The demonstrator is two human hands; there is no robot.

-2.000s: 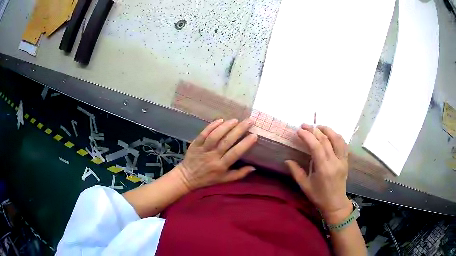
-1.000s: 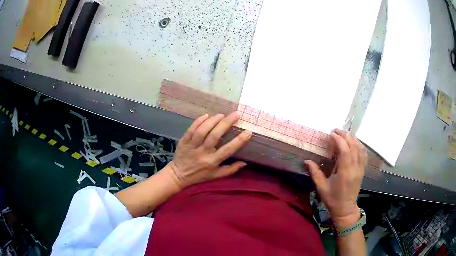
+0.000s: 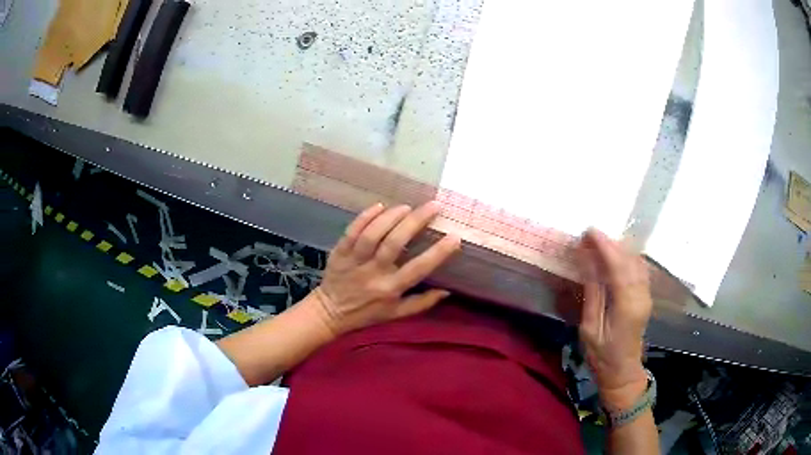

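A wide white cloth panel (image 3: 560,107) lies on the table, its lower end at the front edge. A clear ruler with pink-red lines (image 3: 365,182) lies across that end. My left hand (image 3: 382,267) holds the ruler at its near edge, left of the panel's lower corner, fingers over it and thumb below. My right hand (image 3: 615,307) is at the right part of the ruler, by the panel's lower right corner, fingers bent together and blurred; whether it holds a thin tool cannot be told.
A narrow curved white panel (image 3: 725,151) lies to the right. Two dark bars (image 3: 156,58) and a tan card pattern (image 3: 76,35) lie at the upper left. A small buff ticket (image 3: 798,200) is at the right edge. White scraps lie on the green floor (image 3: 80,311).
Compared with two seconds ago, my right hand has moved right along the ruler to the panel's lower right corner. My left hand stays on the ruler. The view has shifted slightly.
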